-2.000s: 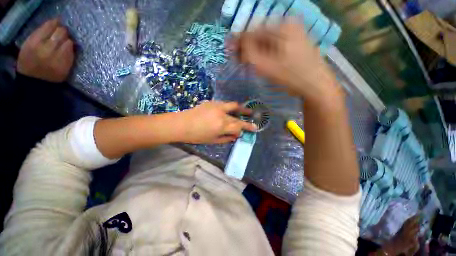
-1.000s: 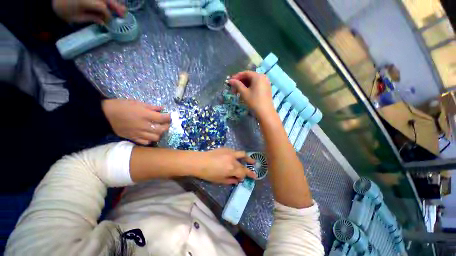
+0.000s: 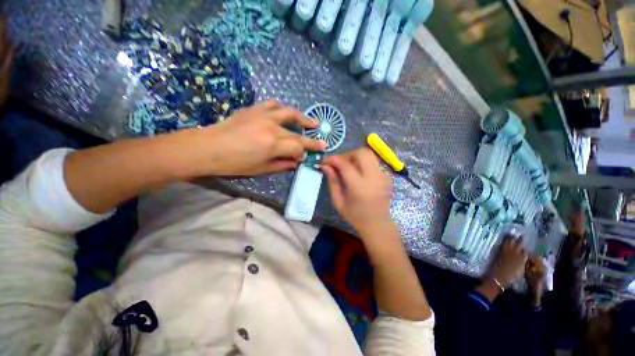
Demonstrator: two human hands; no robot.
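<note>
A pale blue-green handheld fan (image 3: 303,195) lies on the bubble wrap in front of me, its round grille up and its handle towards me. My left hand (image 3: 261,139) rests on it, fingers on the grille and neck, holding it. My right hand (image 3: 358,184) is at the neck, thumb and fingertips together; whether a small part is between them is too small to tell. A yellow screwdriver (image 3: 386,153) lies right of the fan. A heap of dark small parts (image 3: 198,80) lies to the left, with small blue-green pieces (image 3: 244,26) behind it.
A row of fans (image 3: 348,31) lies at the far edge. Stacked fans (image 3: 487,174) stand at the right, near another person's hands (image 3: 512,261). A raised edge (image 3: 452,69) runs along the far side. Part of another person shows at the far left edge.
My right hand has come down from the small blue-green pieces to the fan's neck. My left hand stays on the fan. The view has shifted, and the screwdriver shows again.
</note>
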